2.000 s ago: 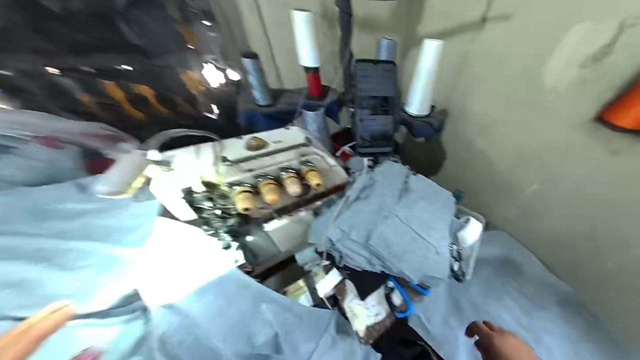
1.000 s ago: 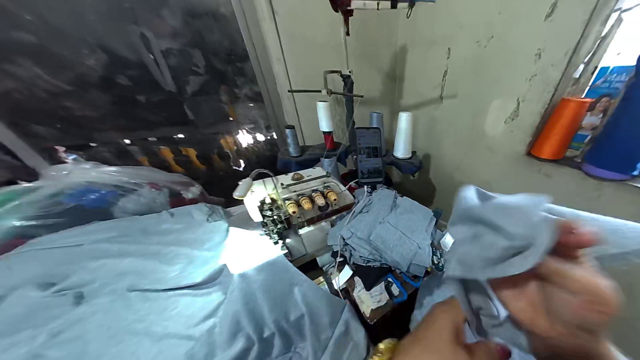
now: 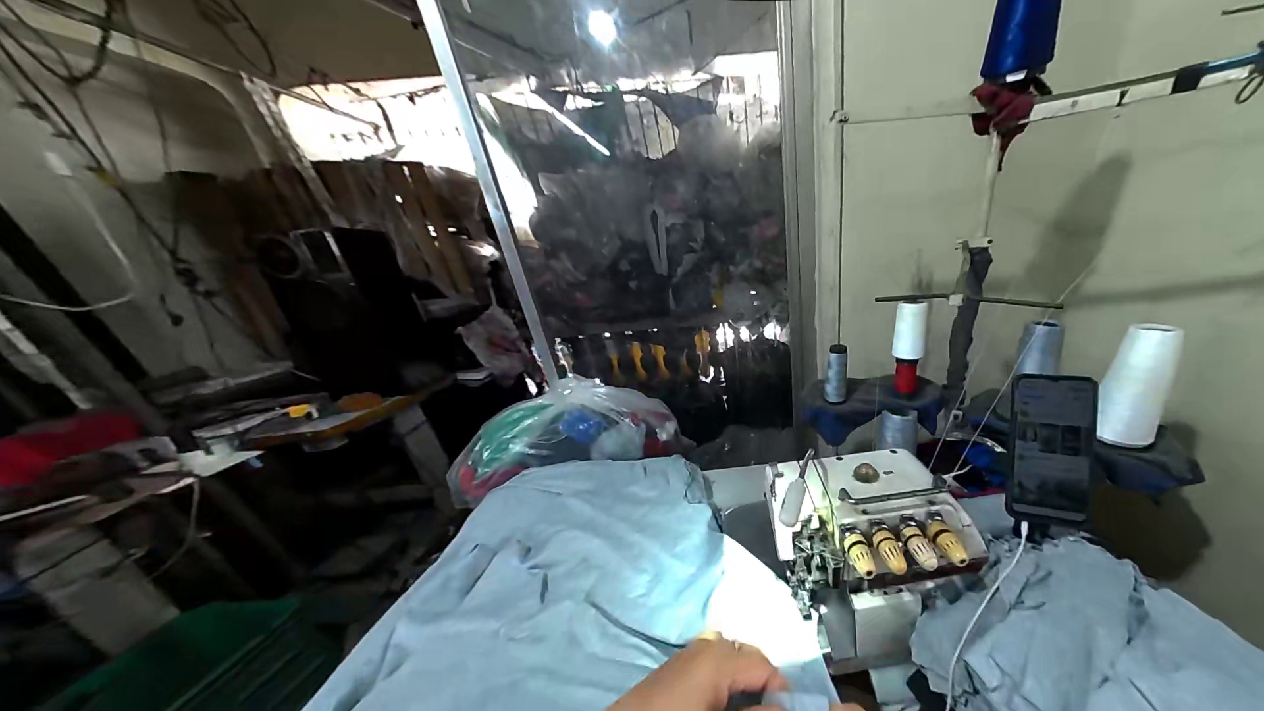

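Observation:
My left hand (image 3: 703, 677) is at the bottom centre, fingers bent around a small bit of blue-grey fabric (image 3: 795, 699) at the frame's edge. Only a fingertip, seemingly of my right hand (image 3: 846, 706), shows just right of it; the rest is out of frame. Under and beyond my left hand spreads a large light blue cloth (image 3: 553, 573), brightly lit beside the serger (image 3: 889, 484). The serger has several yellowish tension dials. Right of it lies a heap of blue-grey fabric pieces (image 3: 1062, 612).
A phone (image 3: 1053, 449) with a white cable stands behind the fabric heap. Thread cones, one large and white (image 3: 1139, 385), stand along the wall. A clear plastic bag (image 3: 568, 434) of coloured material sits behind the cloth. A cluttered bench (image 3: 326, 420) is at the left.
The view has swung left and up. A second ago both hands were at the lower right with a grey fabric piece raised; now they are low at the bottom edge, near the serger.

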